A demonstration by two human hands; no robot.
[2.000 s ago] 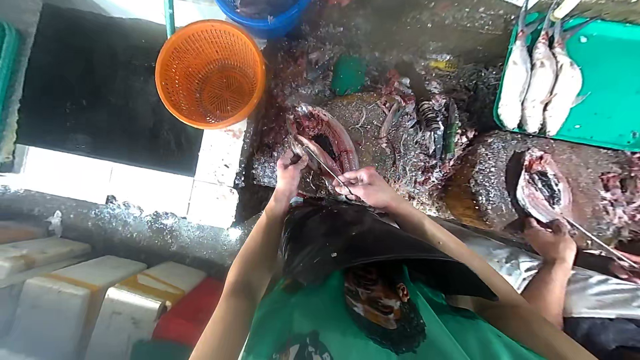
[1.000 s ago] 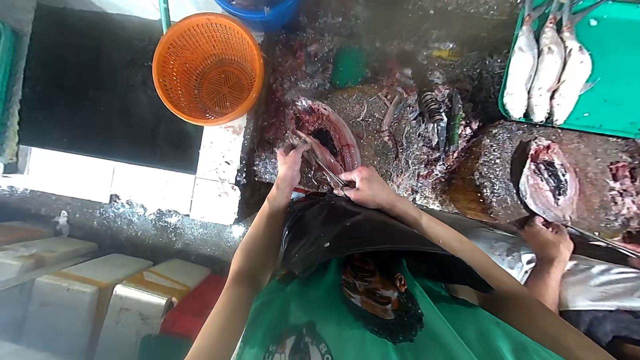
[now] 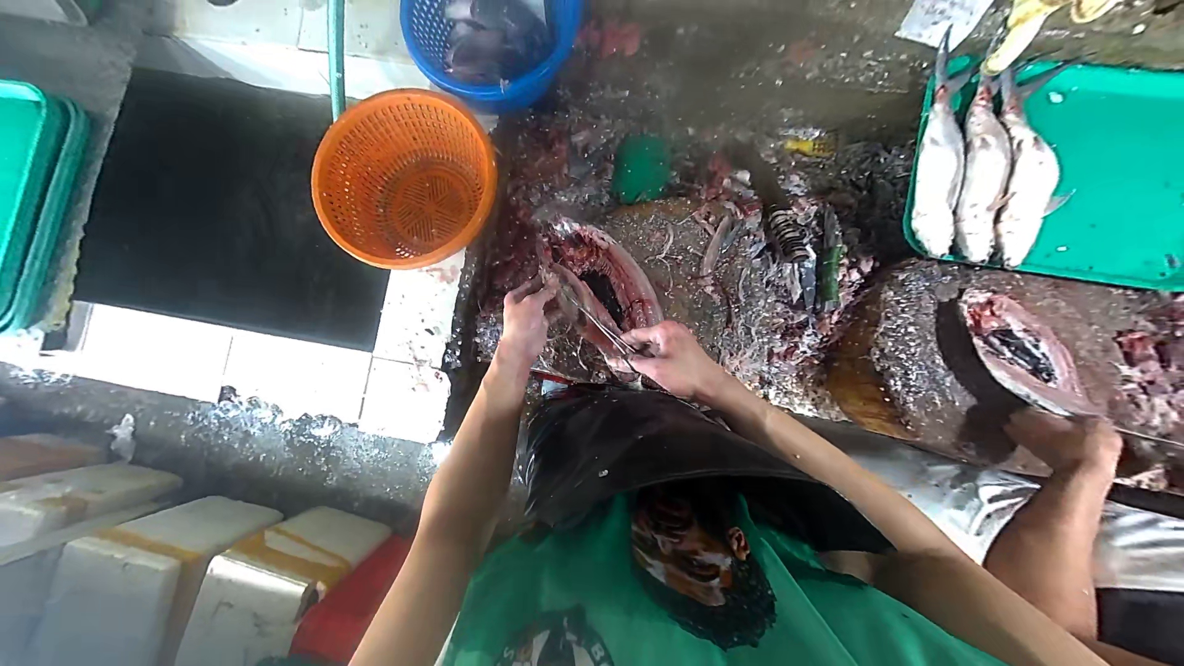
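An opened fish (image 3: pixel 634 282) with a dark belly cavity lies on the left end of a worn chopping block (image 3: pixel 680 236). My right hand (image 3: pixel 673 359) is closed around the handle of a thin metal tool (image 3: pixel 597 316), perhaps a knife, at the fish's lower right edge. The tool's shaft slants up and left along the cut flap. My left hand (image 3: pixel 529 319) pinches the flap at the fish's left side. Right of the fish, a knife with a green handle (image 3: pixel 830 264) and another with a wrapped handle (image 3: pixel 789 236) lie among scraps.
An orange basket (image 3: pixel 404 178) and a blue basket (image 3: pixel 560 65) stand at upper left. Several styrofoam boxes (image 3: pixel 120 564) sit lower left. A green tray (image 3: pixel 1110 176) holds whole fish (image 3: pixel 938 176) at right. Below it, a co-worker's hand (image 3: pixel 1064 439) touches another opened fish (image 3: pixel 1022 351).
Both my hands stay at the same fish, with only small shifts along the flap. The co-worker's hand remains beside the other fish.
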